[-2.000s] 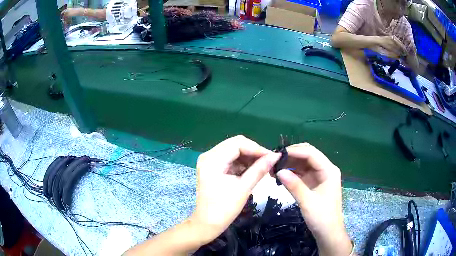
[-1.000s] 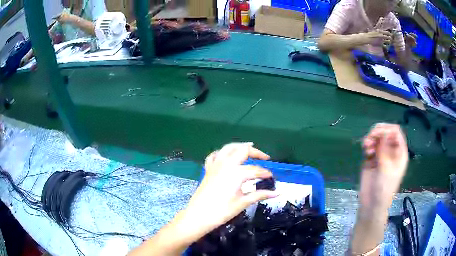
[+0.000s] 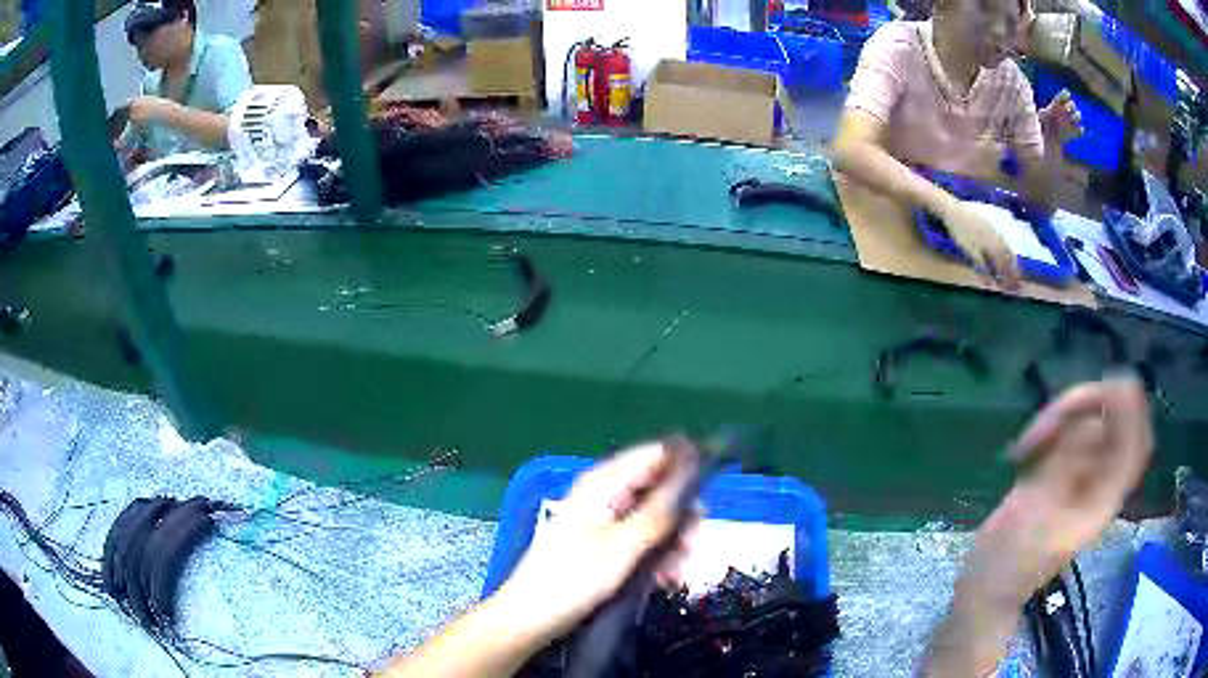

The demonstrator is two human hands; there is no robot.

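Note:
My left hand [image 3: 616, 523] is over the blue tray [image 3: 819, 530], blurred, with its fingers closed on a dark piece [image 3: 722, 457] that sticks out past the fingertips. A dark strip [image 3: 612, 638] also shows below that hand; whether it is the same piece is unclear. The tray holds a heap of small black parts [image 3: 762, 623] and a white liner [image 3: 729, 546]. My right hand [image 3: 1093, 444] is blurred and raised at the right over the belt's near edge, fingers bent; whether it holds anything cannot be told.
A green belt [image 3: 596, 378] runs across, with black curved pieces [image 3: 934, 351] on it. A bundle of black curved pieces [image 3: 152, 563] with loose wires lies on the left bench. A second blue tray [image 3: 1146, 629] and a black cable [image 3: 1060, 623] are right. Two people sit across the belt.
My hands were together on a small black part, then parted. My left hand now holds a dark piece over the tray; my right has moved further right. Another curved piece shows on the belt.

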